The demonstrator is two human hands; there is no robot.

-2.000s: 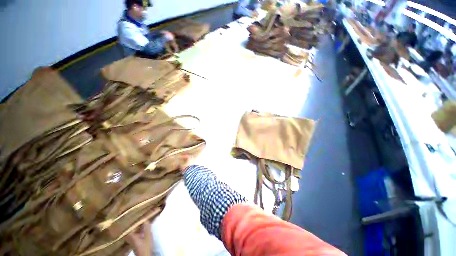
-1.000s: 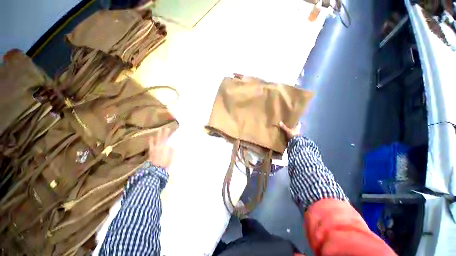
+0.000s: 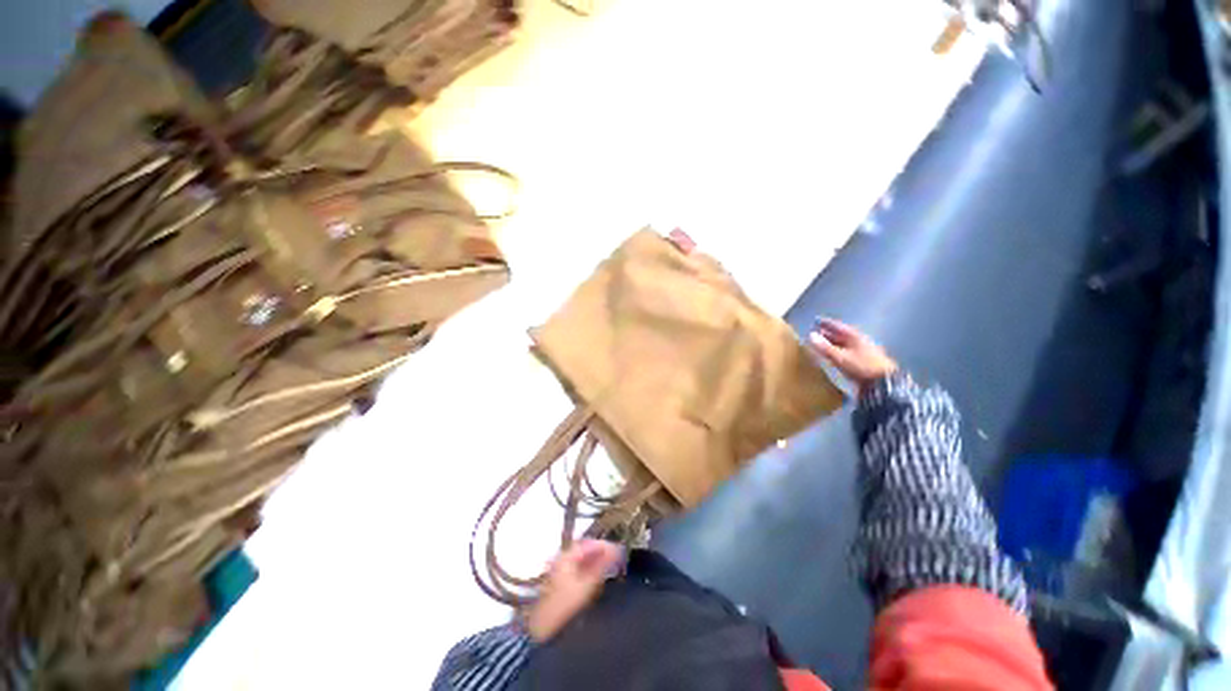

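A flat brown handbag (image 3: 689,365) lies on the white tabletop in front of me, turned at a slant, its right corner over the table edge. Its long handles (image 3: 506,520) loop towards me at the lower left. My right hand (image 3: 853,354) is just beyond the bag's right edge, fingers apart; whether it touches the bag is unclear. My left hand (image 3: 574,583) is blurred, close to my body beside the handles; its fingers and any hold on the handles cannot be made out.
An overlapping row of brown bags (image 3: 270,297) with straps and zips fills the left side. A bag stack (image 3: 439,47) lies at the upper left. The white table (image 3: 405,540) ends along a grey aisle (image 3: 864,473) on the right. A blue crate (image 3: 1060,500) stands beyond the aisle.
The handbag has turned, its handles swinging to the left. My left hand has moved from the bag row to near my body. My right hand has moved from the bag's face to beyond its edge.
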